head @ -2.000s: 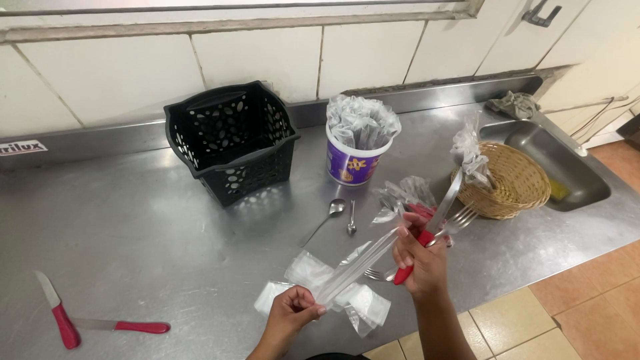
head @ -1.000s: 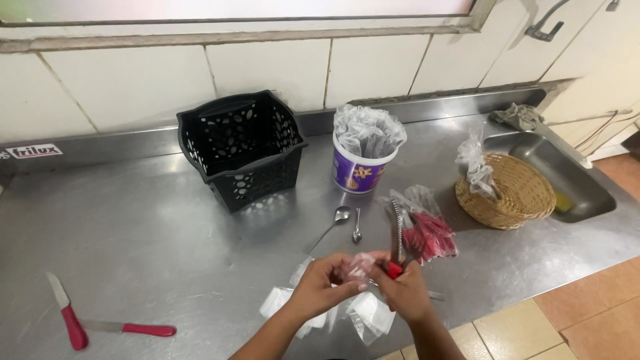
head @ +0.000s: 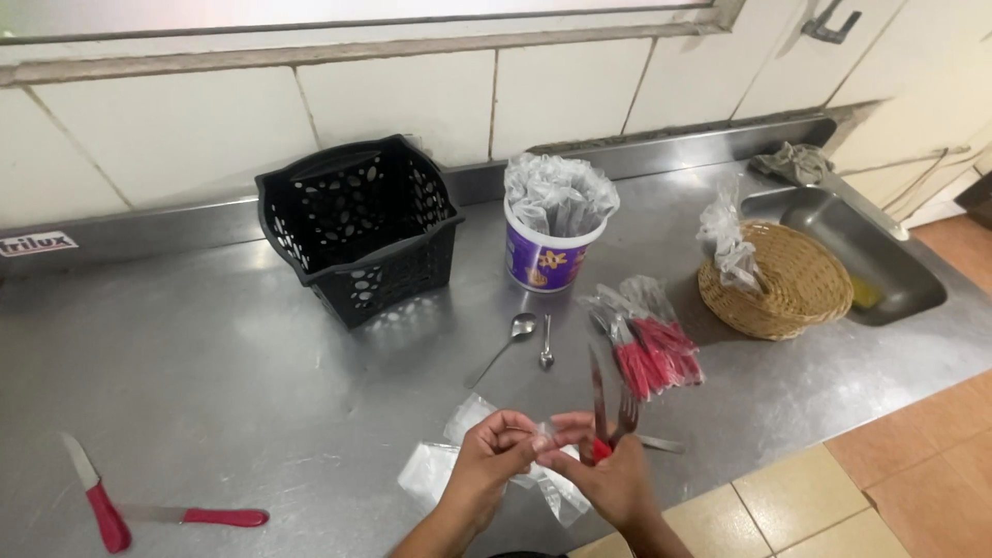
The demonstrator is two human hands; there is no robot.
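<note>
My left hand (head: 496,461) pinches a small clear plastic bag (head: 545,431) near the counter's front edge. The fingertips of my right hand (head: 608,473) meet it at the same bag, while that hand also holds a red-handled knife (head: 597,387) and a fork (head: 627,415), both pointing up. Loose clear bags (head: 430,471) lie beneath my hands. Beyond them rest a large spoon (head: 522,325) and a small spoon (head: 547,356). Red-handled cutlery in clear bags (head: 659,360) lies to the right. Part of another metal utensil (head: 660,444) shows beside my right hand.
A black plastic basket (head: 380,260) and a purple-and-white tub (head: 546,260) of bagged items stand toward the wall. At right, a wicker basket (head: 806,310) with a plastic-wrapped item sits by the sink (head: 914,291). Two red-handled knives (head: 105,515) lie at left.
Two seconds ago my hands were apart with a long clear bag stretched between them. They have come together, and the bag is now gathered at my fingertips.
</note>
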